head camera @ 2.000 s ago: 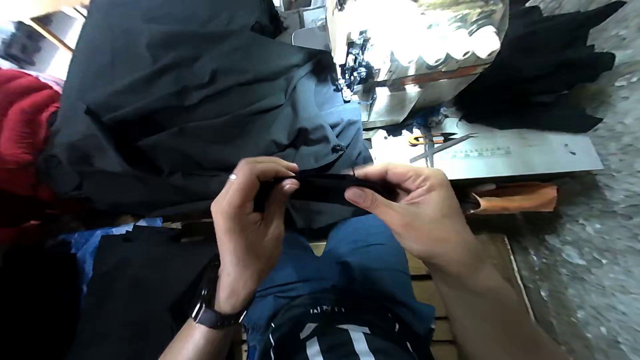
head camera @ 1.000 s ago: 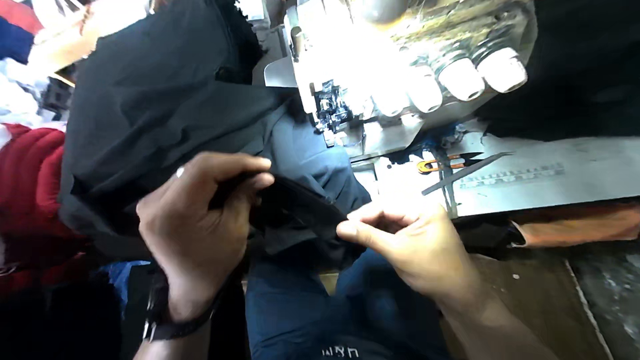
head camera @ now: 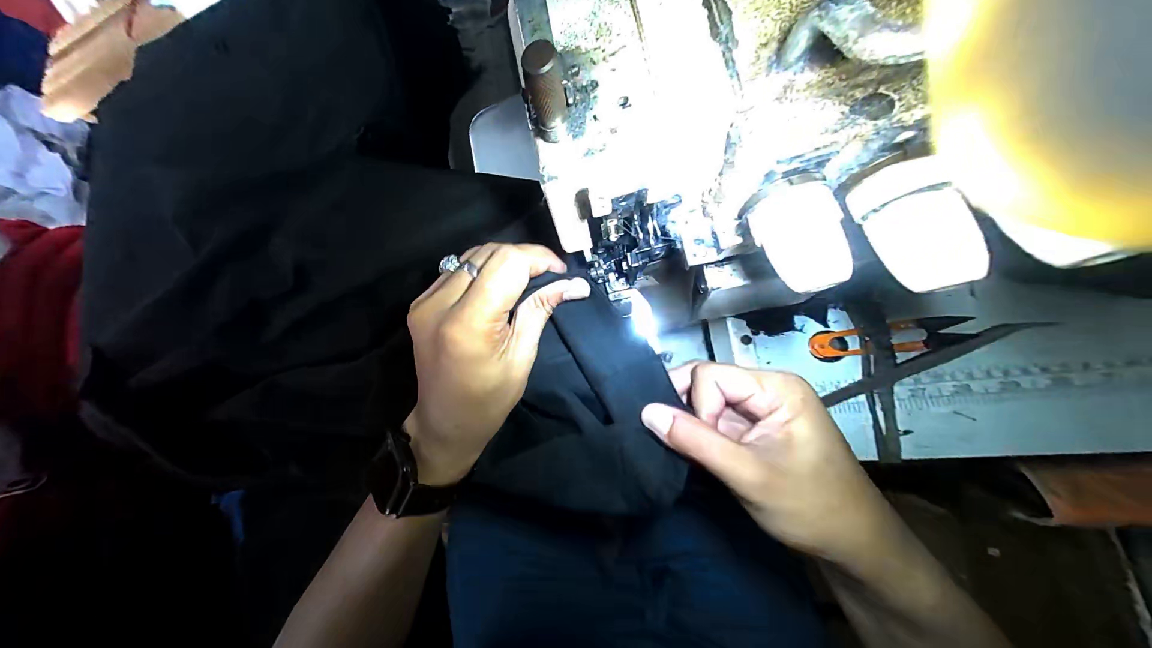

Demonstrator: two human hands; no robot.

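A folded edge of black fabric (head camera: pixel 621 360) runs between my two hands, just in front of an overlock sewing machine (head camera: pixel 648 108). My left hand (head camera: pixel 486 342), with rings and a dark wristwatch (head camera: pixel 400 477), pinches the upper end of the fold between thumb and fingers, close beside the presser foot (head camera: pixel 616 274). Lower and to the right, my right hand (head camera: pixel 756 441) grips the fold's other end between thumb and fingers. The rest of the black fabric spreads left and down over my lap. Whether the edge lies under the foot cannot be told.
Orange-handled thread snips (head camera: pixel 837 346) lie on the pale machine table (head camera: pixel 1035 387), beside dark strips and a printed ruler scale. White rounded parts (head camera: pixel 801 238) and a bright yellowish blur stand at the right. Red fabric (head camera: pixel 40 324) lies far left.
Both hands have brought the folded fabric edge up to the machine's presser foot; earlier they held it over my lap. The view has moved closer to the machine.
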